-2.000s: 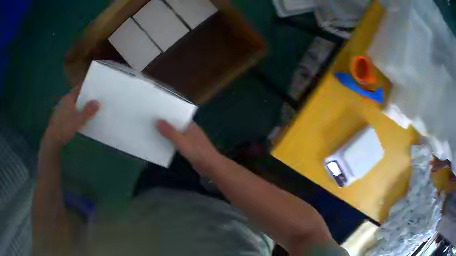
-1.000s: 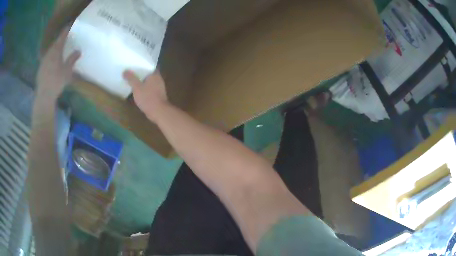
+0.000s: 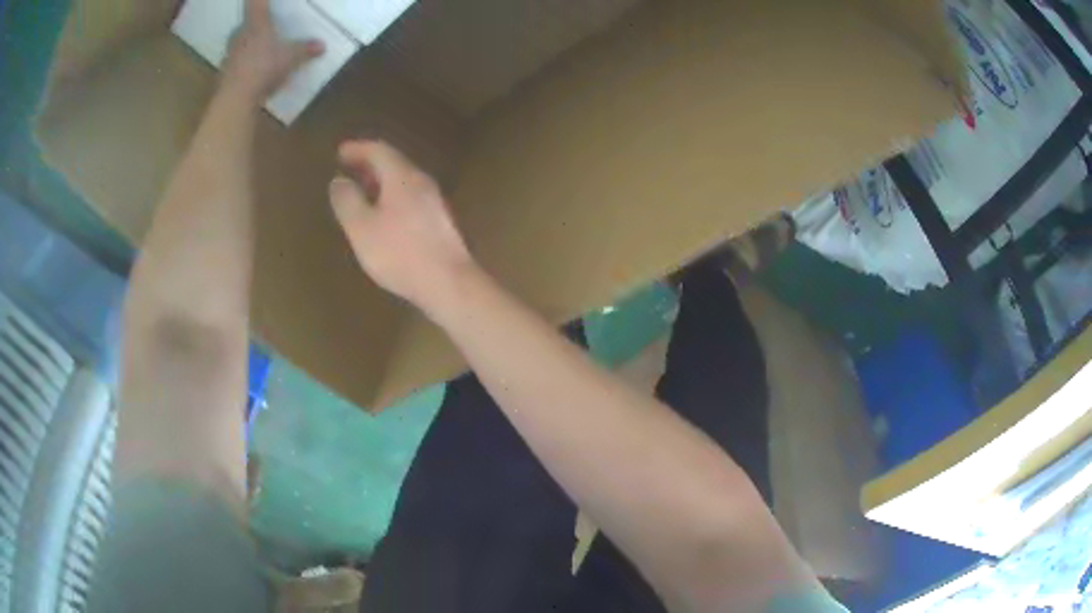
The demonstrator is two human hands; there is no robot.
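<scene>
A large brown shipping carton [image 3: 671,156] stands open in front of me. White product boxes [image 3: 314,60] lie inside it at the upper left, partly cut off by the picture's edge. My left hand [image 3: 266,54] reaches in and lies on the nearest white box, fingers spread; its fingertips are partly cut off by the top edge. I cannot tell that it grips the box. My right hand [image 3: 389,216] is over the carton's near left part, apart from the boxes, fingers curled loosely, holding nothing.
A corner of the yellow table [image 3: 934,479] is at the lower right, with bright, washed-out things on it. White printed bags [image 3: 934,198] lie by a dark metal frame at the right. A grey slatted surface [image 3: 42,479] is at the left. My legs are below the carton.
The white box that both hands carried is now down in the carton among the others. My right hand has let go and drawn back. My left hand has moved further up over the boxes.
</scene>
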